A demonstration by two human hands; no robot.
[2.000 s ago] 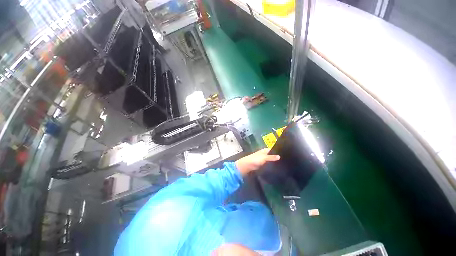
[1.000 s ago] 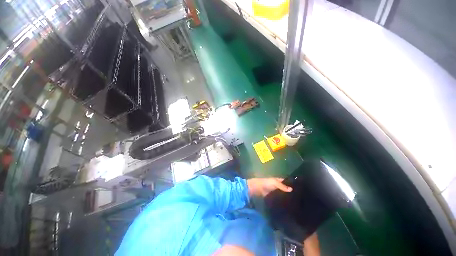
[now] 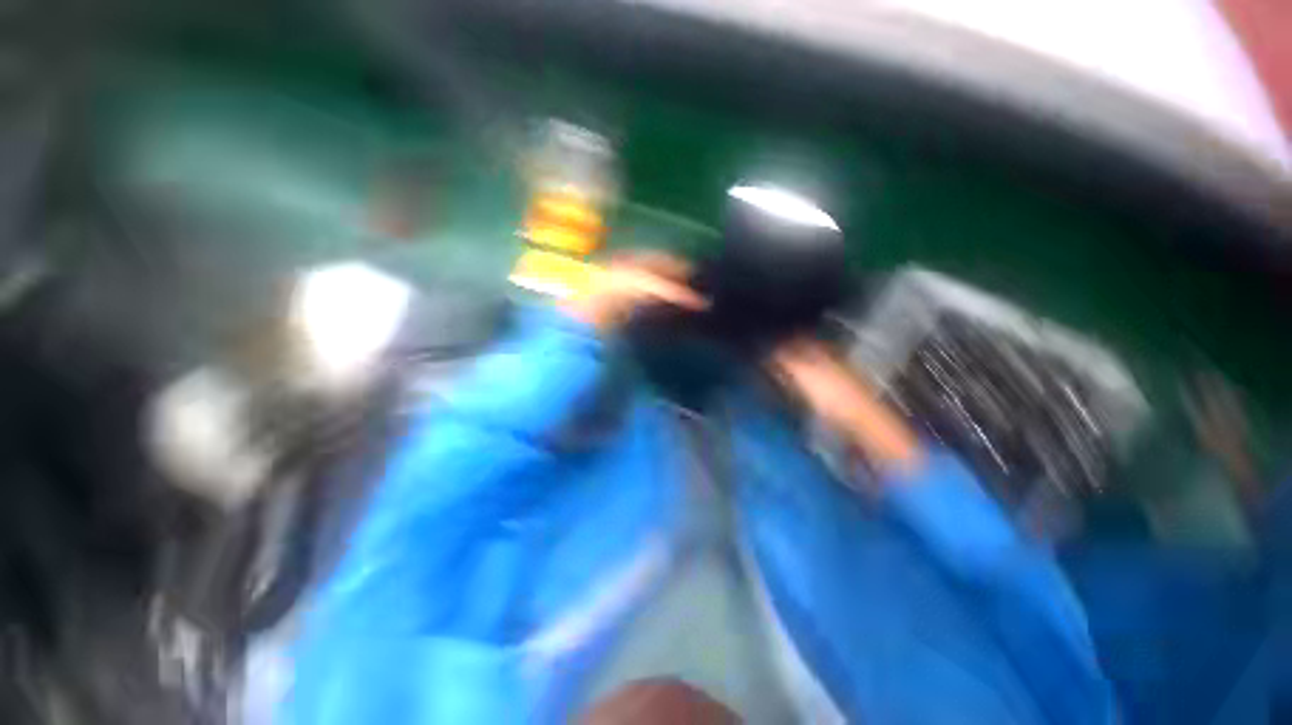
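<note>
The frame is strongly blurred. A black panel point(image 3: 772, 269) with a bright white reflection at its far edge is in front of me over the green bench. My left hand point(image 3: 638, 288) is at the panel's left side with its fingers on it. My right hand point(image 3: 850, 400) is at its near right side, fingers against the edge. Both hands hold the panel. Blue sleeves cover both arms. The panel's near edge is too blurred to make out.
A white-rimmed clip tray point(image 3: 907, 300), filled with dark shiny pieces, is to the right. Yellow labels point(image 3: 557, 251) and a blurred pale cup point(image 3: 574, 153) are beyond my left hand. A white raised shelf point(image 3: 1077, 71) runs behind. Another blue sleeve point(image 3: 1204, 609) shows at the lower right.
The view has swung to the right, bringing the tray and my right arm into sight. Both hands remain on the panel, which now appears nearer the middle of the picture.
</note>
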